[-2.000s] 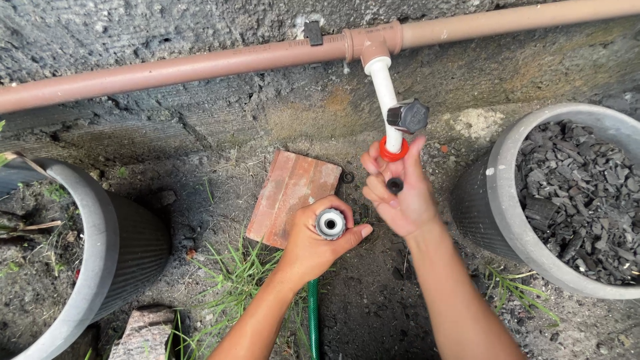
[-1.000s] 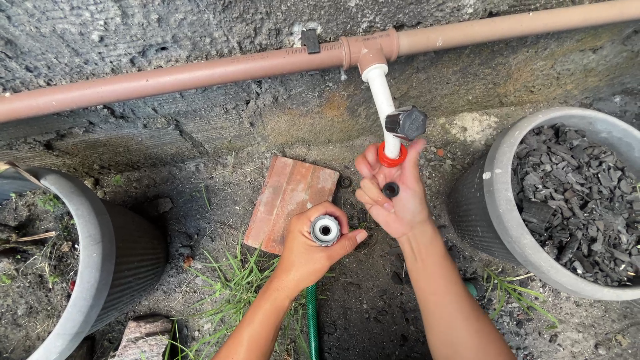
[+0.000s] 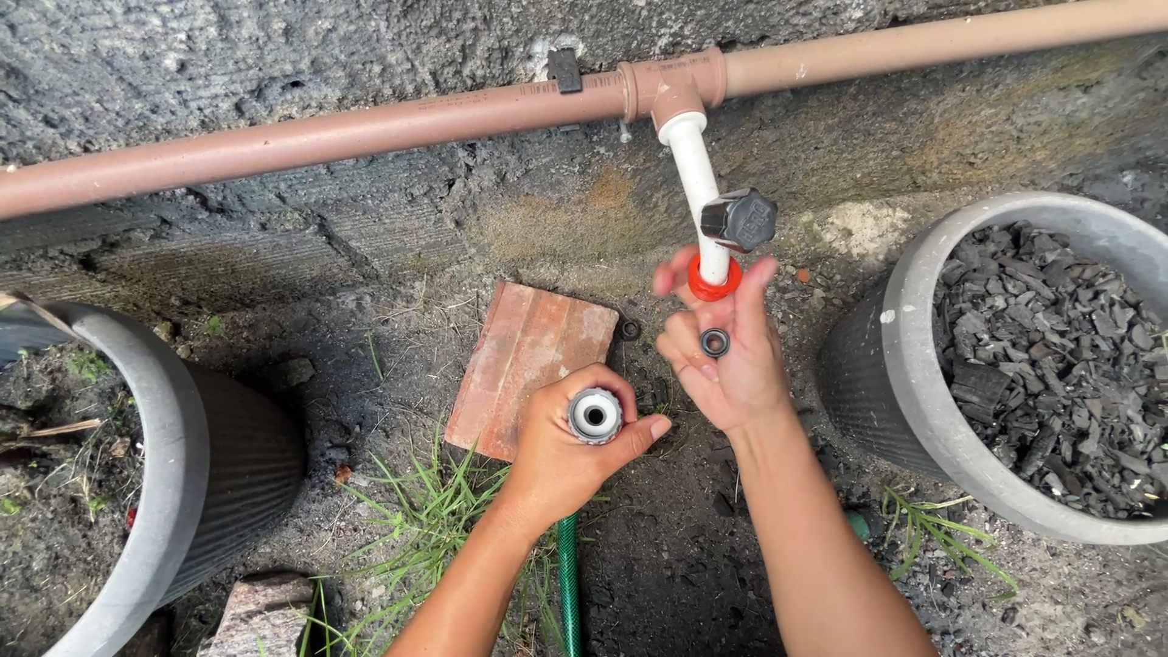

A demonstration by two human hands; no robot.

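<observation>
My left hand (image 3: 570,443) is closed around a grey hose connector (image 3: 595,416), its round open end facing up; a green garden hose (image 3: 568,584) runs down from below that hand. My right hand (image 3: 730,365) is palm up under the white plastic tap (image 3: 695,178), fingers and thumb around the red collar (image 3: 714,277) at its outlet. A small black ring-shaped fitting (image 3: 714,342) rests against the fingers of this hand. The black tap knob (image 3: 748,220) sits just above. Behind my left hand, a terracotta brick piece (image 3: 538,360) lies on the soil, a black rubber ring (image 3: 629,329) beside it.
A brown pipe (image 3: 365,135) with a tee runs along the rough wall. At right stands a grey pot (image 3: 912,365) of charcoal pieces; at left, another grey pot (image 3: 178,456) holds soil. Grass (image 3: 429,520) and a stone (image 3: 263,616) are at lower left.
</observation>
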